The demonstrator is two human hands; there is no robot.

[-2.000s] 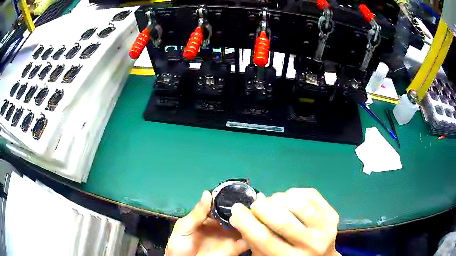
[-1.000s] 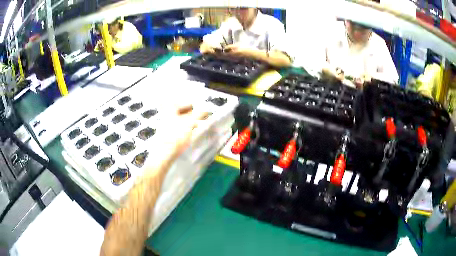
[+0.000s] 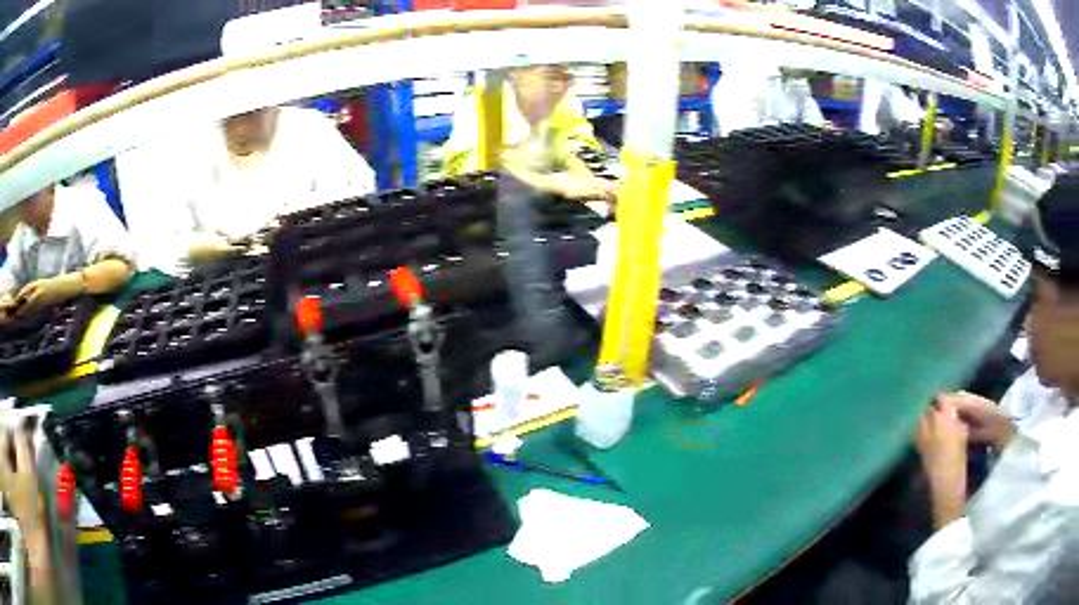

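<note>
My left hand (image 3: 26, 479) is blurred and cut off by the left edge, beside the fixture's left end. A pale edge shows by its fingers; whether it grips this cannot be told. My right hand is out of view. The black press-holding fixture (image 3: 402, 527) stands at the lower left. Three red clamp grips (image 3: 224, 459) at its left stations hang down, and two red grips (image 3: 406, 287) at the right stations point up. What the nests hold is too dark to tell.
Black trays (image 3: 189, 310) lie behind the fixture. A yellow post (image 3: 637, 266), small bottles (image 3: 606, 414), a white wipe (image 3: 577, 534) and pens (image 3: 550, 469) are right of it. A clear blister tray (image 3: 740, 325) lies beyond. A person in white (image 3: 1006, 508) sits at right.
The view has swung right. The foam tray has mostly left the picture, and the post, blister tray and right-hand worker now show. The round watch part held two seconds ago is no longer visible.
</note>
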